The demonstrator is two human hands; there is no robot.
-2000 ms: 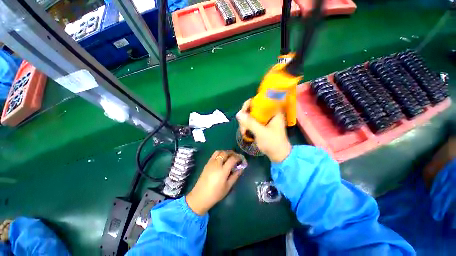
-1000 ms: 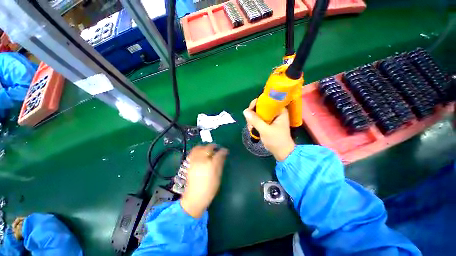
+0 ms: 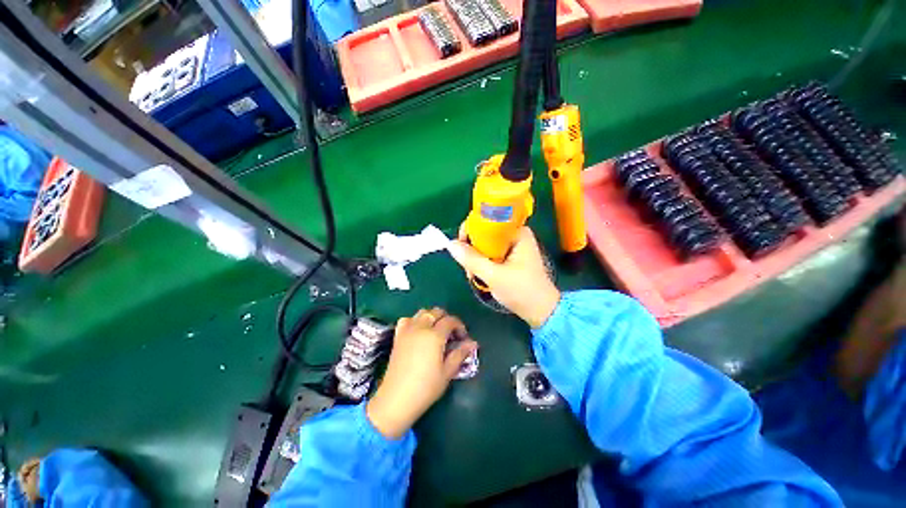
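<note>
My right hand (image 3: 517, 278) is closed around the yellow electric screwdriver (image 3: 497, 210), which stands nearly upright; its tip is hidden behind the hand. A little of the screw dish (image 3: 489, 299) shows below the fist. My left hand (image 3: 425, 347) rests on the bench with its fingers on a small silvery unit (image 3: 466, 366), mostly covered by the fingers. Another square silvery unit with a round dark centre (image 3: 536, 386) lies on the bench near my right sleeve. A row of stacked silvery units (image 3: 362, 357) stands just left of my left hand.
A salmon-pink tray (image 3: 636, 266) holds black round parts at right. A second yellow screwdriver (image 3: 565, 179) hangs behind the held one. Dark-grey boxes (image 3: 243, 456), a looped black cord and a slanting metal post (image 3: 199, 189) are at left. White scrap (image 3: 409, 248) lies beyond. Other people's blue sleeves show.
My left hand has come from the stacked row to the right and down, now with a unit under its fingers. The held screwdriver has moved left, away from the second one.
</note>
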